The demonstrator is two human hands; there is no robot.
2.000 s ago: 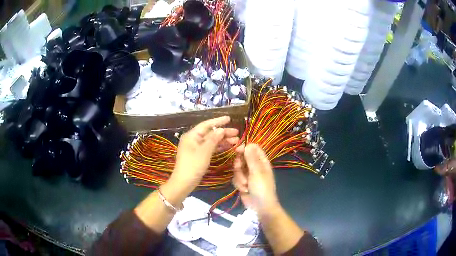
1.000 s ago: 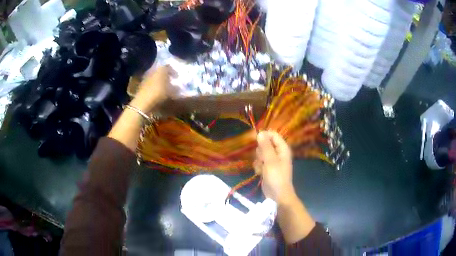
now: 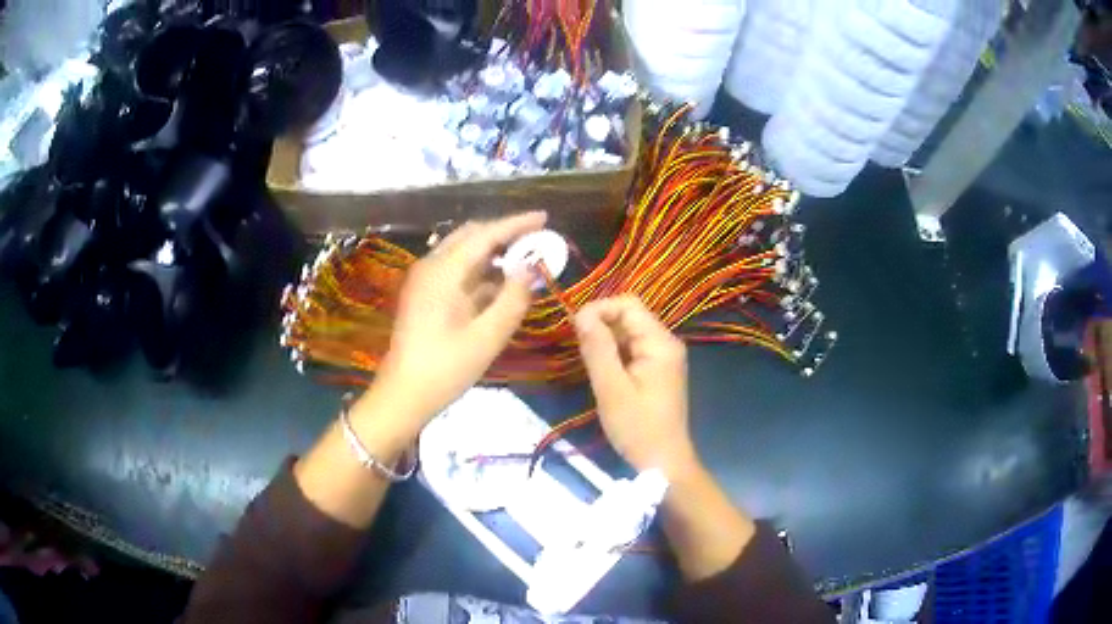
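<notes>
My left hand [image 3: 454,305] holds a small white round piece [image 3: 537,254] between thumb and fingers, above the wire bundle. My right hand [image 3: 634,366] pinches a thin red wire lead [image 3: 559,290] that runs up to the white piece. The white bracket base [image 3: 524,488] lies on the bench below both hands, with a wire lead running from it under my right hand. The large orange-looking wire bundle [image 3: 695,244] lies behind and beneath my hands. Where the wire meets the white piece is too small to tell.
A cardboard carton [image 3: 457,201] of small white parts stands behind the bundle. Black inner shells [image 3: 183,195] are heaped at left. Stacked white housings [image 3: 841,98] and a white post [image 3: 976,134] stand at back right. A finished unit [image 3: 1037,280] and blue crate [image 3: 1006,567] are at right.
My left hand has come back from the carton and now holds the white round piece near my right hand. The view has shifted; the bracket base still lies in front.
</notes>
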